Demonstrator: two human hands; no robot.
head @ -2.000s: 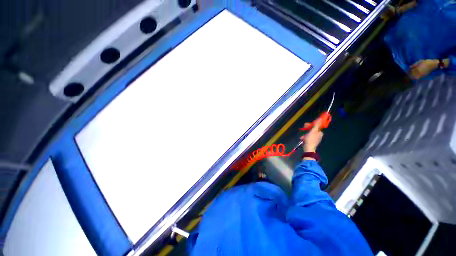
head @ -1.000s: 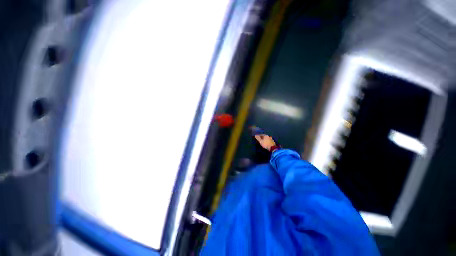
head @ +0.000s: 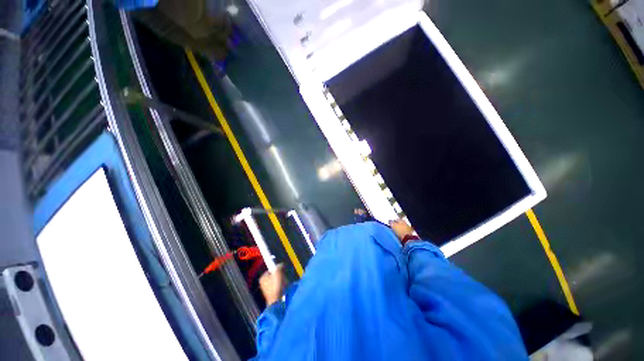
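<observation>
A white foam tray holds a large glossy black panel. My right hand is at the tray's near left corner, small and partly hidden by my sleeve; its grip is unclear. My left hand is closed around the lower end of a white tubular frame, low beside the rail. The frame's other parts are partly hidden by my body. A red air gun with a coiled hose hangs at the rail, just left of the frame.
A white backlight unit lies on a blue pallet at the left, beyond the conveyor rail. Rollers show at upper left. A white blower bar is at lower left. Part of another person shows at top left. Plastic film lies lower right.
The view has turned right, from the white unit to the tray. The red air gun has left my right hand, which is now at the tray. My left hand has come into view on the frame.
</observation>
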